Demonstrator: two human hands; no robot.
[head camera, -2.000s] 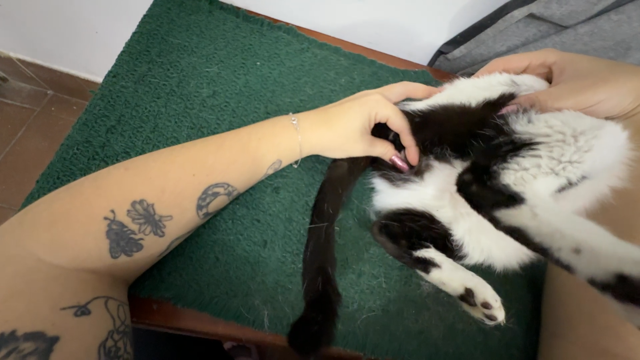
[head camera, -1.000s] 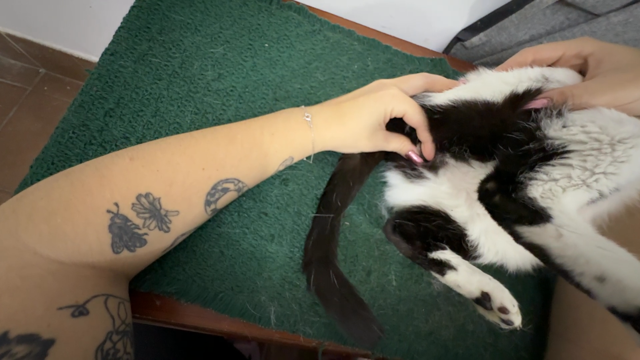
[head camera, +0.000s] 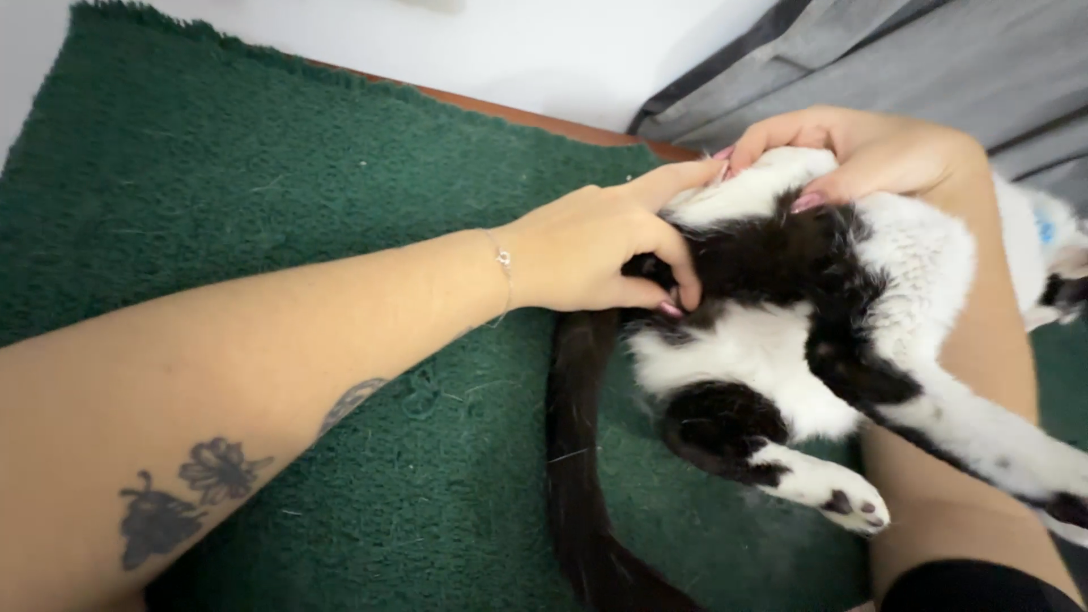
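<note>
A black-and-white cat (head camera: 765, 348) lies on its side on a green mat, hind legs toward me and dark tail (head camera: 578, 442) trailing down the mat. My left hand (head camera: 612, 242), wearing a thin bracelet, rests at the cat's rear; its thumb and a finger pinch the dark fur near the tail base. My right hand (head camera: 858, 157) comes round from beyond the body and grips the white and black fur of the upper flank between thumb and fingers. The cat's head is partly visible at the right edge, with a blue spot near it.
The green textured mat (head camera: 255, 195) covers a reddish-brown wooden surface, whose edge (head camera: 510, 110) shows at the back. Behind it stand a white wall (head camera: 544, 42) and grey fabric (head camera: 816, 76) at the upper right. Loose hairs lie on the mat.
The view has shifted and come closer, bringing part of the cat's head into sight. The tail has bent differently. Both hands keep their hold on the fur.
</note>
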